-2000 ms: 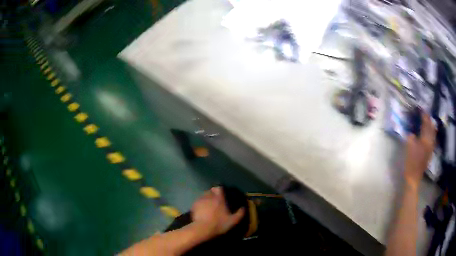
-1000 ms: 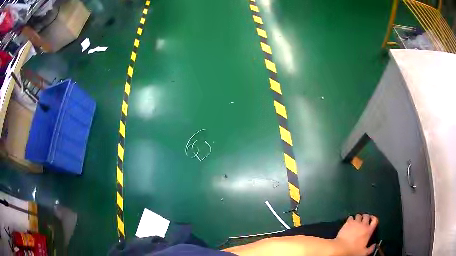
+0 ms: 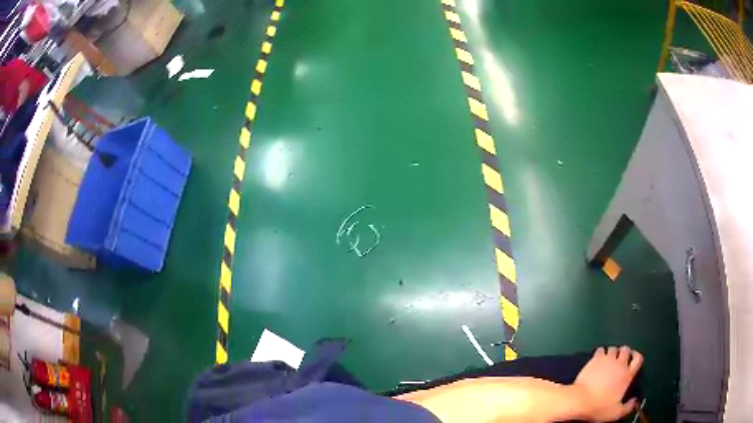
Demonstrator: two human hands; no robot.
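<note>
My left hand (image 3: pixel 613 385) rests palm down on my dark-clothed leg at the bottom right, with fingers slightly apart and nothing visible in it. My bare forearm reaches to it from a navy sleeve (image 3: pixel 310 402). My right hand is out of the picture. The pale-topped worktable (image 3: pixel 717 124) stands at the right, with a metal drawer handle (image 3: pixel 692 275) on its grey side. Only a bare strip of its top shows.
A blue crate (image 3: pixel 136 198) stands on the green floor at left, near cartons (image 3: pixel 136 37). Red fire extinguishers (image 3: pixel 59 387) are at lower left. A white sheet (image 3: pixel 278 349) and thread lie on the floor. Striped tape lines run away from me. A yellow rack (image 3: pixel 717 33) stands beyond the table.
The view has swung left from the tabletop to the floor, and my right hand has left the picture. My left hand stays on my leg. Since one second ago, the scene has shifted slightly right.
</note>
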